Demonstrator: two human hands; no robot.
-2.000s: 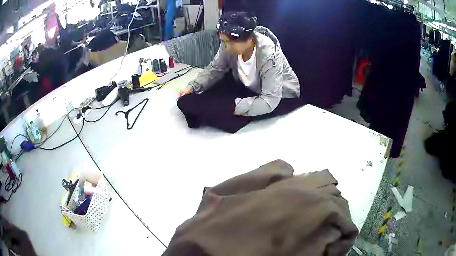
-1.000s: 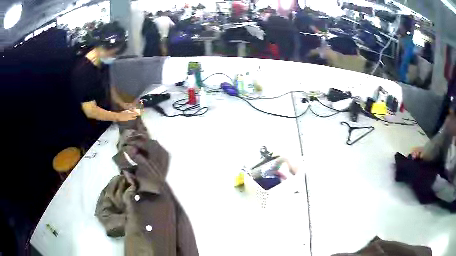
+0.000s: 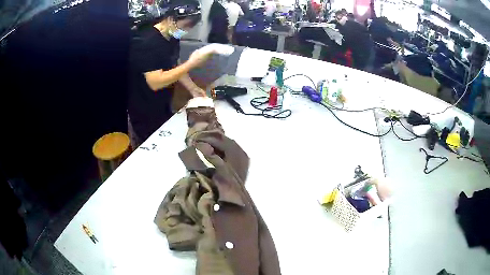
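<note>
A brown coat (image 3: pixel 236 215) lies on the white table in front of me, running from the bottom edge up to a worker in black. Two pale round buttons and a white label show on it. Its sleeve (image 3: pixel 200 119) points away from me and ends in a white band (image 3: pixel 200 102). The worker has one hand at that band and raises a white item (image 3: pixel 217 49) in the other. Neither of my hands is in view.
A white basket (image 3: pixel 346 214) with small items stands right of the coat. A black corded tool (image 3: pixel 231 94), red bottle (image 3: pixel 273 96), cords and hanger (image 3: pixel 431 160) lie farther back. Dark cloth (image 3: pixel 475 217) is at right, an orange-yellow tool (image 3: pixel 89 232) at left, a stool (image 3: pixel 111 146) beyond the edge.
My view has swung left, away from the worker in grey. The worker in black has lifted one hand with a white item from the cuff. The brown coat lies much as before.
</note>
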